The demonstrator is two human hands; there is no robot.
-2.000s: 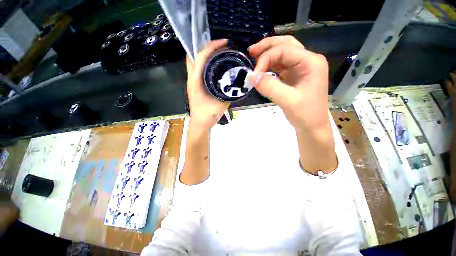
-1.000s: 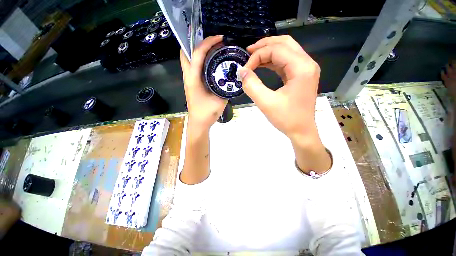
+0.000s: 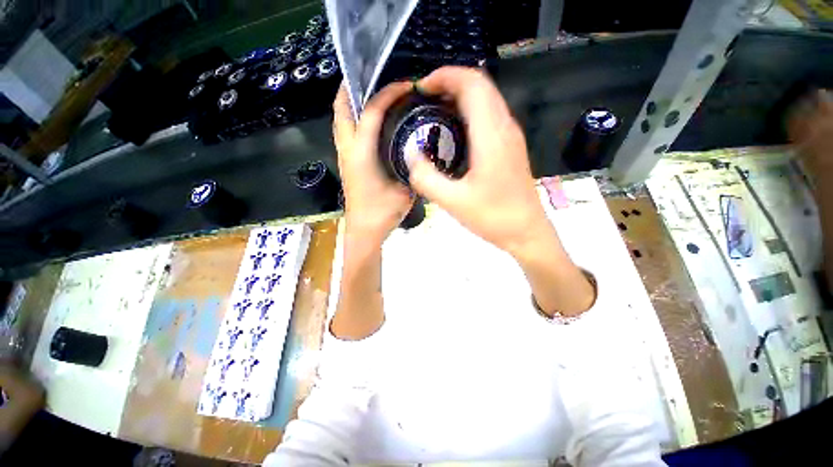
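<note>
My left hand (image 3: pixel 363 182) holds a black cylinder unit (image 3: pixel 402 137) with its round end facing me. A white sticker with dark print (image 3: pixel 438 144) lies inside the black rim. My right hand (image 3: pixel 498 173) is wrapped around the unit's right side, with its thumb on the sticker. A pale label sheet (image 3: pixel 370 46) sticks up from my left hand. A stack of label sheets (image 3: pixel 251 319) with two columns of blue figures lies on the bench to the left.
A dark conveyor belt (image 3: pixel 265 160) runs beyond the bench, carrying upright black units, one (image 3: pixel 594 137) near the pale metal post (image 3: pixel 676 91). A black cylinder (image 3: pixel 79 347) lies at left. A pink scrap (image 3: pixel 554 192) is at right. Other people's hands (image 3: pixel 16 401) show at both edges.
My right hand has gone from pinching at the sticker to gripping the unit with its thumb pressed on the end face. Belt units have moved right. The pink scrap now shows.
</note>
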